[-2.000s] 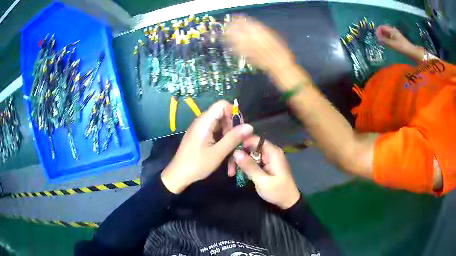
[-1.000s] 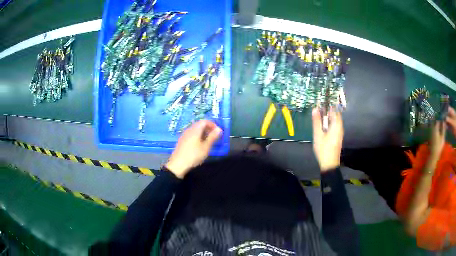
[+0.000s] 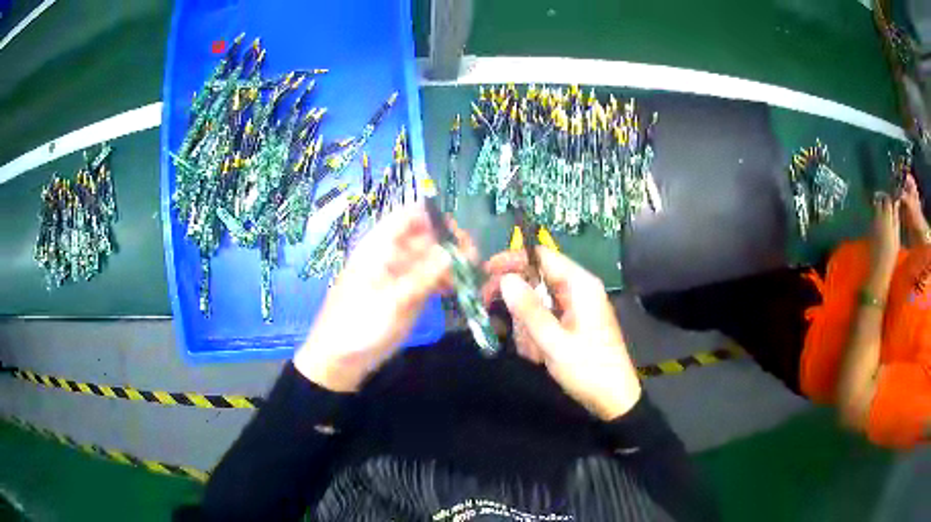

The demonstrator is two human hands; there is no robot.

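Observation:
My left hand (image 3: pixel 383 285) holds a narrow green circuit board assembly (image 3: pixel 464 285), tilted, with its dark section and small yellow tip pointing up and away from me. My right hand (image 3: pixel 561 321) is close beside it, closed on a small dark hand tool (image 3: pixel 532 255) that is mostly hidden by the fingers. Yellow-handled pliers (image 3: pixel 548 240) lie at the bench edge behind my right hand, which covers most of them. The board pile (image 3: pixel 572 168) lies in front in a dense row, yellow ends away from me.
A blue tray (image 3: pixel 306 331) of loose boards is on the left. Smaller board piles lie at the far left (image 3: pixel 77 219) and right (image 3: pixel 817 189). A black mat (image 3: pixel 699 194) is right of the main pile. A person in orange (image 3: pixel 868 347) works at the right.
Both hands have come together in front of me. The left hand now holds a board, where a second ago it was at the tray edge. The right hand has drawn back from the pile.

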